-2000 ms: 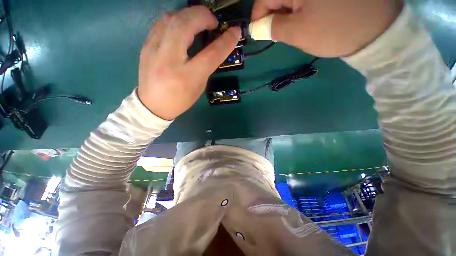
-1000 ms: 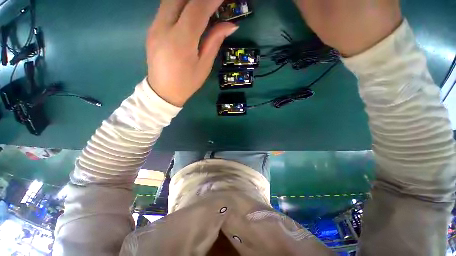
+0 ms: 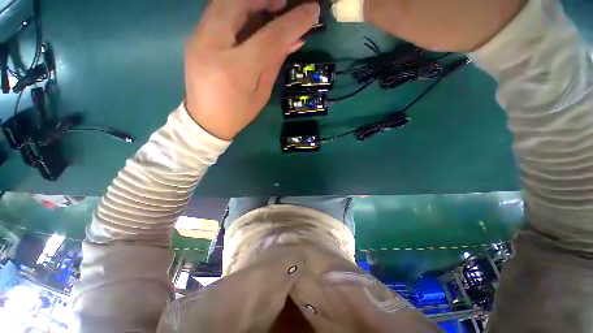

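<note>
Three open black adapter cases stand in a column on the green bench: a top one (image 3: 309,76), a middle one (image 3: 304,103) and a lower one (image 3: 300,137), with yellow, white and blue board parts inside. Black output cords (image 3: 404,67) run right from them in bundles. My left hand (image 3: 237,68) grips another black adapter case (image 3: 316,21) at the top edge, mostly hidden by the fingers. My right hand (image 3: 416,19) is at the top edge, cut off by it, with a cream finger cover beside that case; its fingertips are mostly out of view.
Dark adapters with cords (image 3: 40,146) lie at the bench's left, with more cords (image 3: 29,71) above them. The bench's front edge (image 3: 390,194) runs across in front of my body. Below are green floor with a yellow line and blue items.
Both hands first moved up off the case column, uncovering it and the cord bundles. Since one second ago, my right hand has come back left, beside the case at my left fingers.
</note>
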